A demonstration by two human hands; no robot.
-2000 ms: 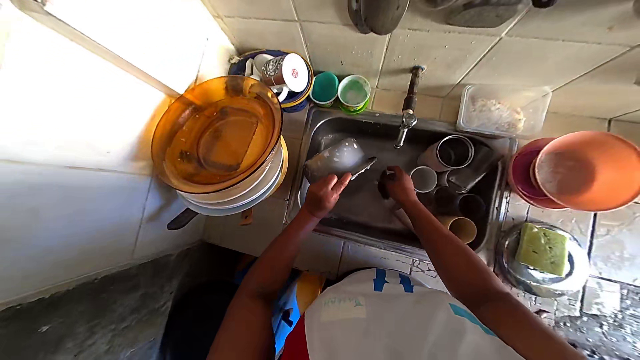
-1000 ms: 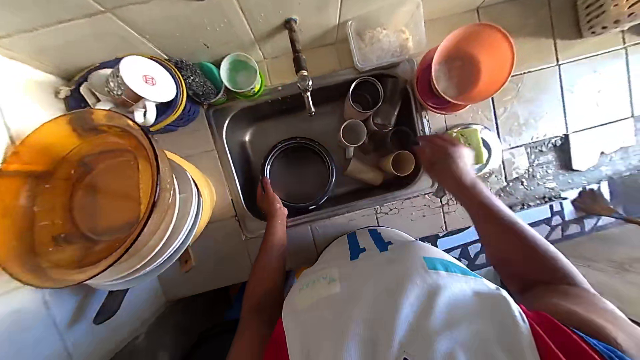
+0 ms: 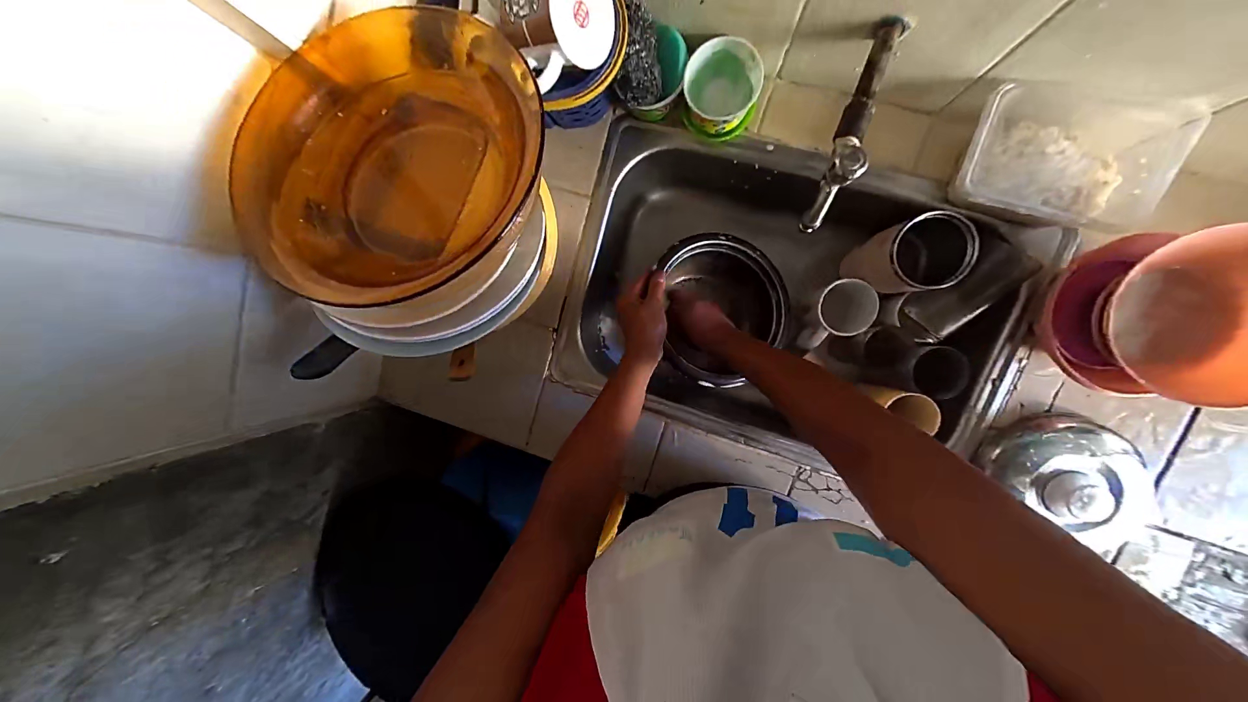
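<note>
A round dark metal pot (image 3: 756,283) rests in the left half of the steel sink (image 3: 643,210). My left hand (image 3: 643,317) grips its left rim. Inside the pot is my right hand (image 3: 700,320), blurred; its fingers and anything in them cannot be made out. To the right of the pot lie a pale mug (image 3: 848,307), a metal cup (image 3: 934,250), a tan cup (image 3: 915,412) and several dark vessels. The tap (image 3: 846,161) hangs over the back of the sink.
Amber glass bowls (image 3: 390,175) top a stack of plates on the left. Behind the sink stand a green cup (image 3: 723,83) and a clear plastic tub (image 3: 1058,161). Orange bowls (image 3: 1185,312) and a shiny metal lid (image 3: 1068,478) lie on the right.
My right hand has moved from beside the green sponge, right of the sink, into the pot. The sponge no longer shows on the metal lid. My left hand stays at the pot's rim.
</note>
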